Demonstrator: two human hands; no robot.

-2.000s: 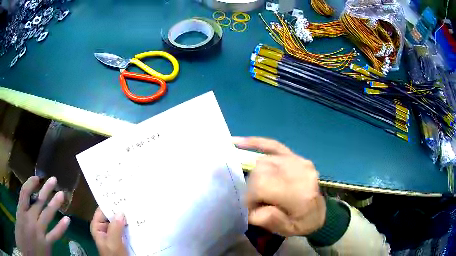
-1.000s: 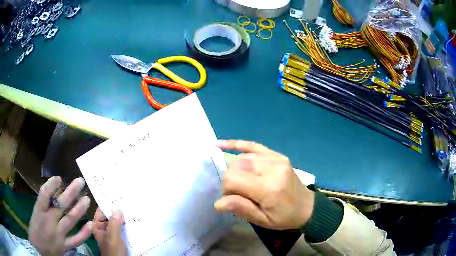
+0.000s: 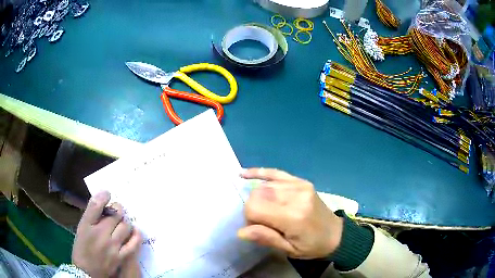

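A white paper sheet [image 3: 184, 195] with faint print is held tilted over the bench's front edge. My right hand [image 3: 287, 214], in a green cuff, is at the sheet's right edge with curled fingers and grips it there. My left hand [image 3: 131, 265] is at the sheet's lower left, mostly hidden behind another person's hand [image 3: 103, 236]. That other hand lies over the sheet's left edge, with a small dark thing at its fingers that I cannot make out.
Scissors [image 3: 171, 79] lie behind the sheet, one handle partly under its top corner. Behind are a black tape roll [image 3: 249, 44], rubber bands [image 3: 303, 24], a white roll [image 3: 296, 6] and metal pieces [image 3: 43, 21]. Black cables [image 3: 391, 111] and orange wires [image 3: 423, 46] lie right.
The other person's hand has moved right, onto the sheet's left edge, and now covers most of my left hand. The view has shifted, so the bench things appear further right. My right hand still grips the sheet.
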